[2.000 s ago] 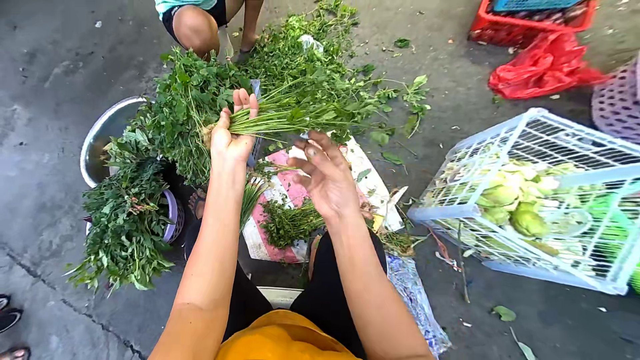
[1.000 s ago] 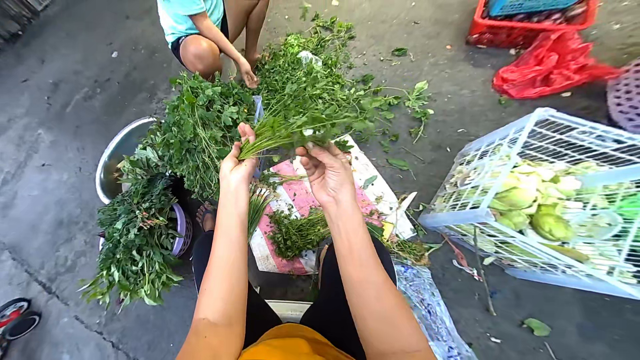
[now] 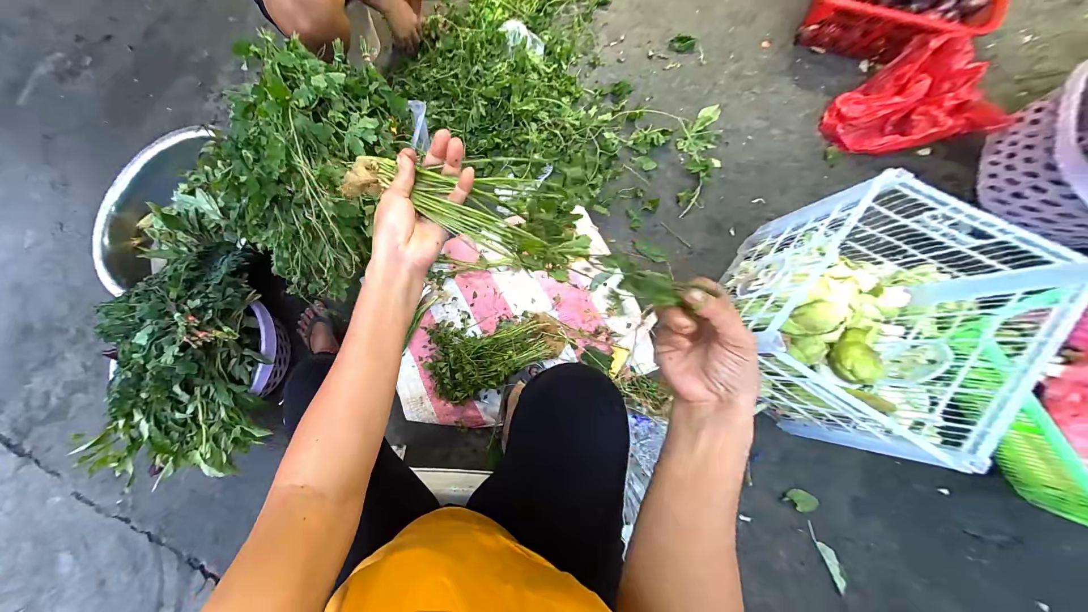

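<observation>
My left hand (image 3: 421,208) holds a bunch of leafy herbs (image 3: 476,212) by its stems, the pale root ends pointing left past the thumb. Off to the right, my right hand (image 3: 701,340) pinches a green leaf (image 3: 650,285) between thumb and fingers. Below the hands a smaller bunch of herbs (image 3: 480,353) lies on a pink-and-white striped sheet (image 3: 442,404). A large heap of leafy greens (image 3: 510,102) spreads over the ground beyond, and another pile of greens (image 3: 297,153) rises left of my left hand.
At left are a metal basin (image 3: 115,212) and a purple basket (image 3: 268,348) under dark leafy greens (image 3: 178,365). A white plastic crate (image 3: 892,442) with pale vegetables stands right, near a red plastic bag (image 3: 909,102), a red crate (image 3: 901,17) and a green basket (image 3: 1041,463). Another person's knee (image 3: 310,21) shows at top.
My right hand has moved away to the right from the bunch and now has a leaf in its fingers. My left hand has kept hold of the bunch.
</observation>
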